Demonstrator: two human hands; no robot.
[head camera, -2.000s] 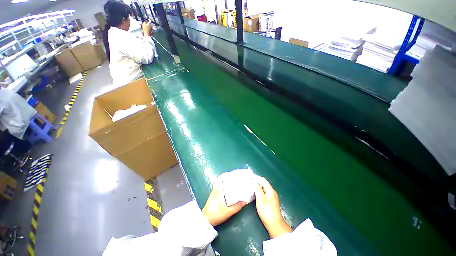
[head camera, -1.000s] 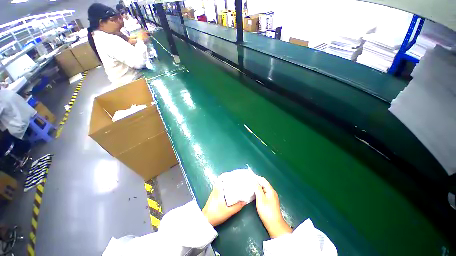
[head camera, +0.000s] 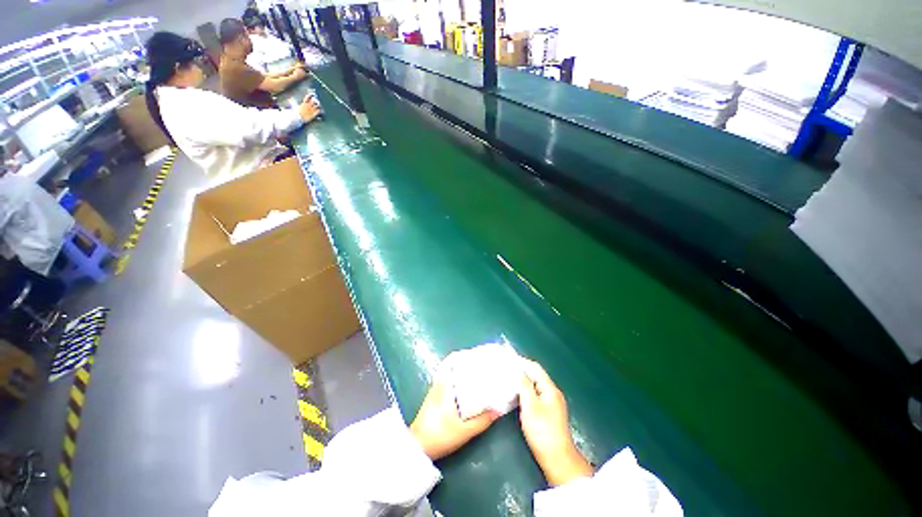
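A small white object (head camera: 485, 380), whose shape fits a short thick roll, is held between my two hands just over the green bench surface (head camera: 404, 252). My left hand (head camera: 445, 420) is curled around its left and lower side. My right hand (head camera: 547, 419) rests against its right side with the fingertips on it. The fingers partly hide it, and no core hole or loose end can be made out. Both hands are bare, with loose white sleeves behind them.
An open cardboard box (head camera: 265, 273) with white material inside stands left of the bench. People (head camera: 207, 126) stand farther along the bench's left side. A raised green shelf (head camera: 627, 136) with black posts runs along the right. Grey-white sheets (head camera: 867, 217) hang at the far right.
The person beside the bench has shifted left with an arm stretched toward it, and another person in brown shows behind. My hands and the white object have hardly moved.
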